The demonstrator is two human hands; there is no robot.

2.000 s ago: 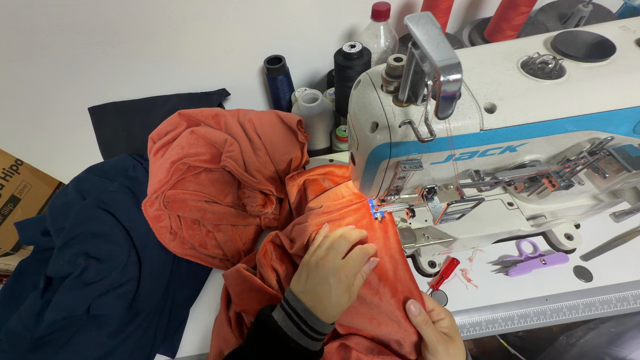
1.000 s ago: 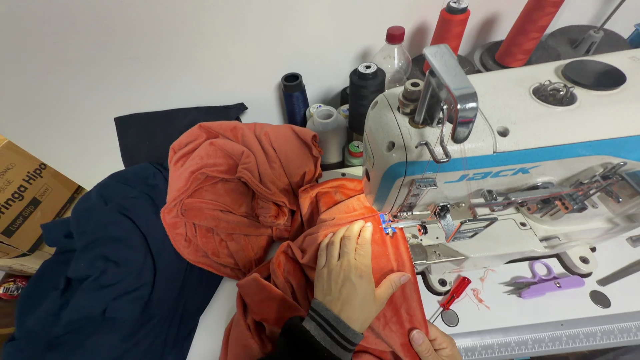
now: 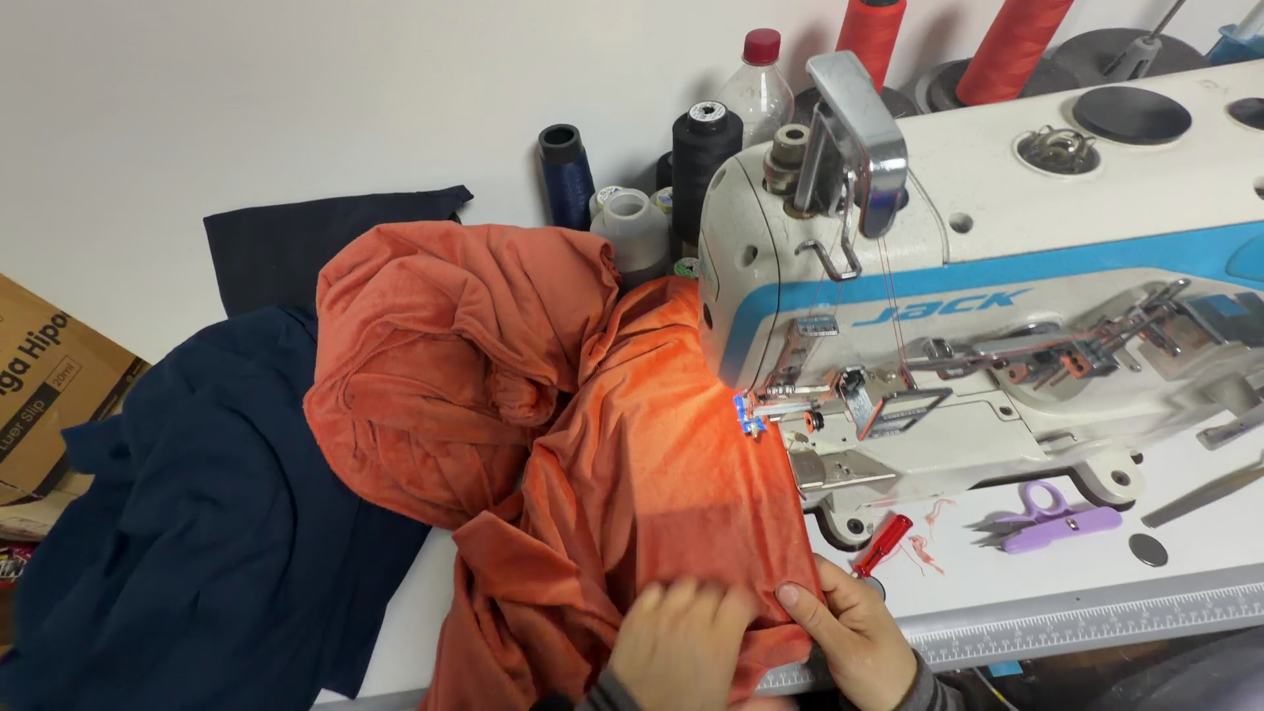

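Note:
Orange velvety fabric (image 3: 691, 474) runs from the needle area of a white and blue Jack sewing machine (image 3: 948, 286) down to the table's front edge. My right hand (image 3: 859, 627) grips the fabric's right edge near the bottom, thumb on top and fingers underneath. My left hand (image 3: 681, 642), slightly blurred, lies on the fabric just to the left; its fingertips are curled, and whether they pinch the cloth I cannot tell. The presser foot (image 3: 752, 420), lit and with blue on it, sits at the fabric's upper right edge. Bunched orange fabric (image 3: 444, 365) is heaped to the left.
Dark blue cloth (image 3: 197, 513) and a cardboard box (image 3: 49, 385) are at the left. Thread cones (image 3: 706, 158) and a plastic bottle (image 3: 758, 89) stand behind the machine. Purple thread snips (image 3: 1062, 523), a red-handled tool (image 3: 884, 543) and a ruler strip (image 3: 1086, 617) lie at the right front.
My left hand has moved down the fabric, away from the presser foot, toward the front edge. My right hand still holds the fabric's edge.

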